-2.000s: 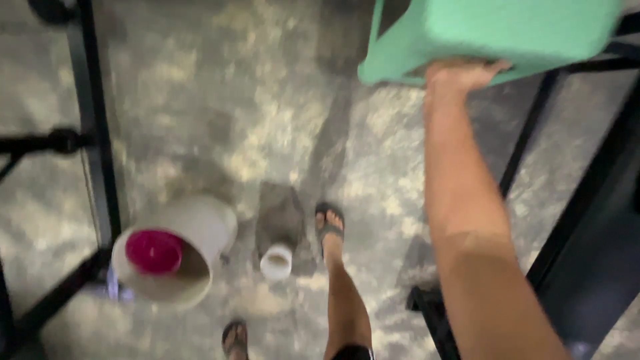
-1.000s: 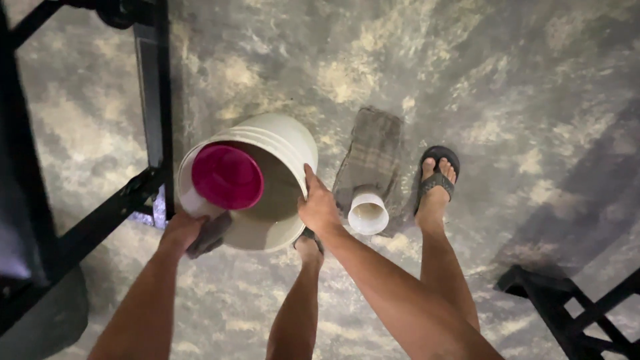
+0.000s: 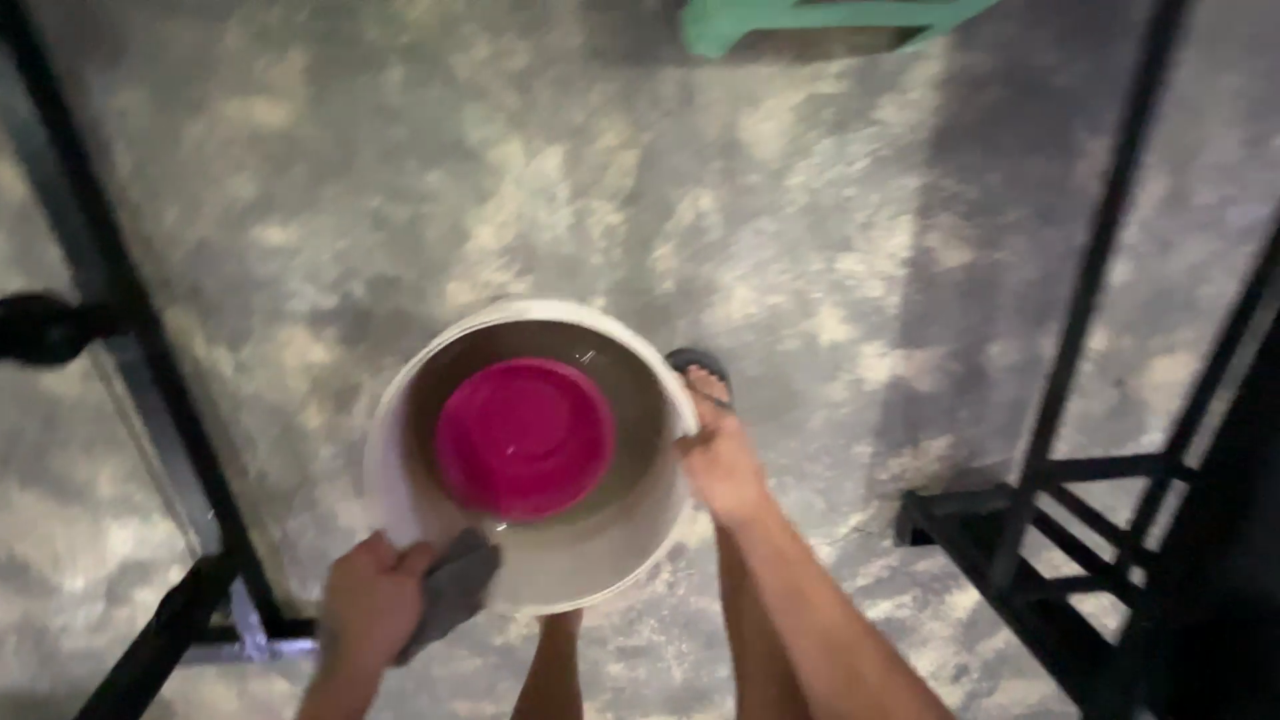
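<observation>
A white plastic bucket (image 3: 590, 575) is held by its rim between my two hands, its open mouth facing the camera. Inside it, a magenta plastic bowl (image 3: 525, 438) lies in what looks like water. My right hand (image 3: 722, 460) grips the rim on the right side. At the lower left of the rim is my left hand (image 3: 385, 590), with a dark grey cloth (image 3: 452, 592) between it and the bucket. The fingers of both hands are partly hidden and blurred.
A green plastic stool (image 3: 850, 15) shows at the top edge. Black metal frames stand at the left (image 3: 150, 340) and at the right (image 3: 1060, 480). My sandaled foot (image 3: 708, 382) is just beyond the bucket's right rim, on the mottled floor.
Two seconds ago my right hand was on the green stool; now it grips the bucket. The bucket with the bowl has come off its earlier floor spot. The cup and the cloth on the floor are out of view.
</observation>
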